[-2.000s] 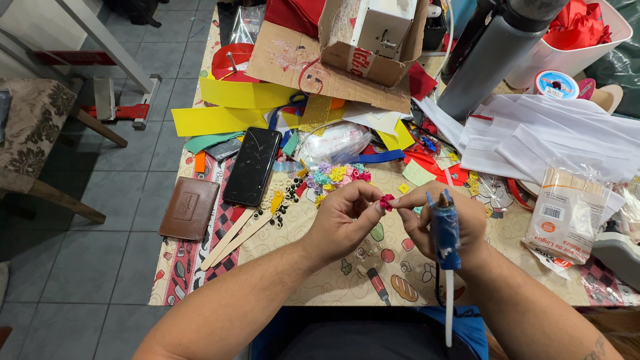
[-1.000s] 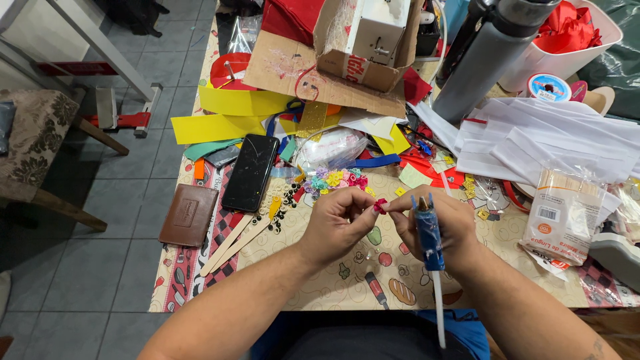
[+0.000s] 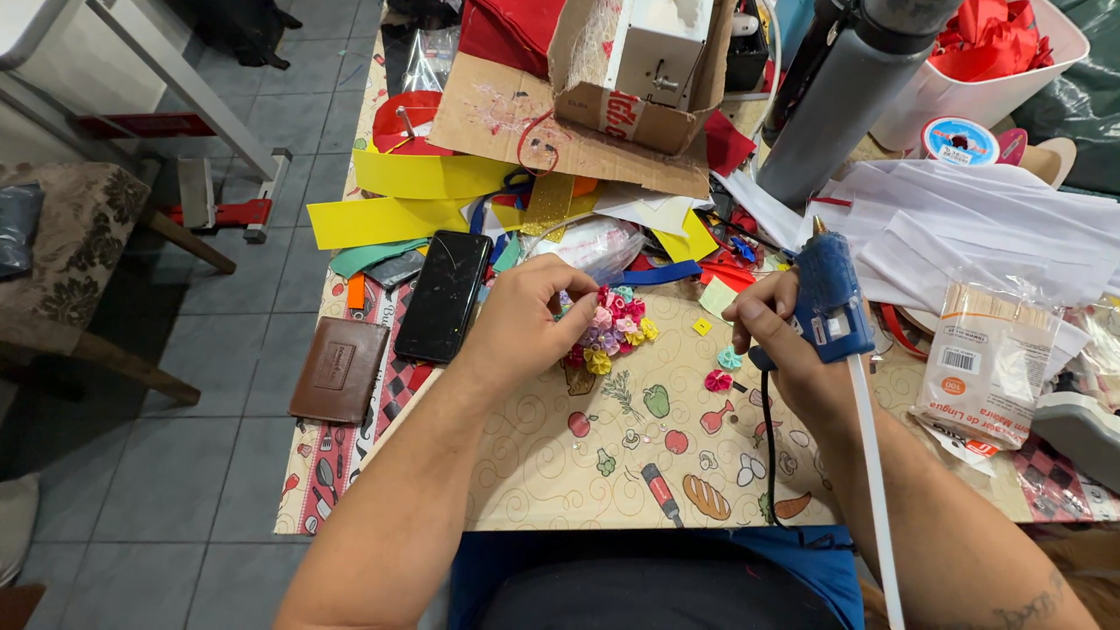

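Note:
My right hand (image 3: 783,328) holds a blue hot glue gun (image 3: 831,297), its nozzle pointing away from me and a long white glue stick out of its rear. My left hand (image 3: 547,319) reaches over the left edge of a heap of small ribbon flowers (image 3: 617,328) in pink, lilac, yellow and teal. Its thumb and forefinger are close together at the heap; whether they pinch a flower cannot be seen. A crimson ribbon flower (image 3: 718,380) and a teal one (image 3: 729,357) lie apart, just left of the right hand.
A black phone (image 3: 444,296) and a brown leather wallet (image 3: 339,369) lie at the left. Behind are yellow strips (image 3: 389,222) and an opened cardboard box (image 3: 490,114). At the right stand a grey bottle (image 3: 840,105), white fabric pieces (image 3: 989,227) and a packet of wooden sticks (image 3: 984,367).
My hands have moved apart; earlier they met around a small crimson flower. The left is now over the flower heap, the right farther right with the glue gun.

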